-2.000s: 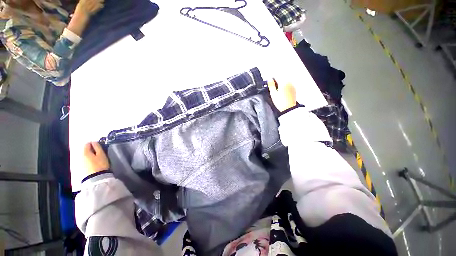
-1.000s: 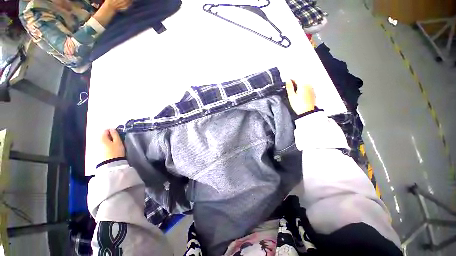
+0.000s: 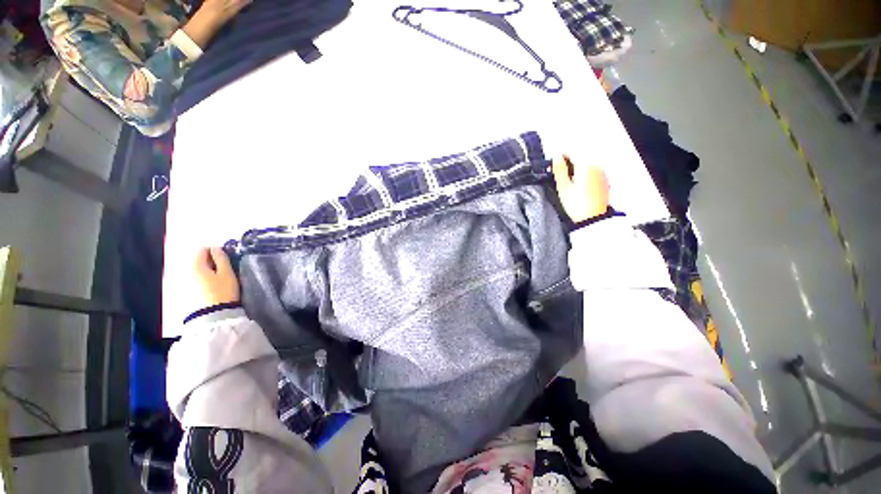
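A denim jacket [image 3: 435, 289], pale grey-blue side up, lies over the near table edge and hangs down to my lap. A navy plaid band [image 3: 415, 191] with white lines runs along its far edge, on the table top. My left hand [image 3: 214, 278] holds the left end of the seam where plaid meets denim. My right hand [image 3: 581, 188] holds the right end. The seam is stretched between them, slanting up to the right. Both hands are bare; their fingertips are partly hidden at the cloth.
A black hanger [image 3: 483, 43] lies on the white table [image 3: 319, 125]. At the far left a person's sleeve [image 3: 121, 72] and hand are at a dark garment [image 3: 261, 48]. Dark and plaid garments [image 3: 657, 145] hang beyond the right edge. A metal stand [image 3: 821, 415] is on the right floor.
From two seconds to one second ago the whole view shifted, so table and jacket appear further right. My hands keep their hold on the seam ends. The other person's hand moved slightly.
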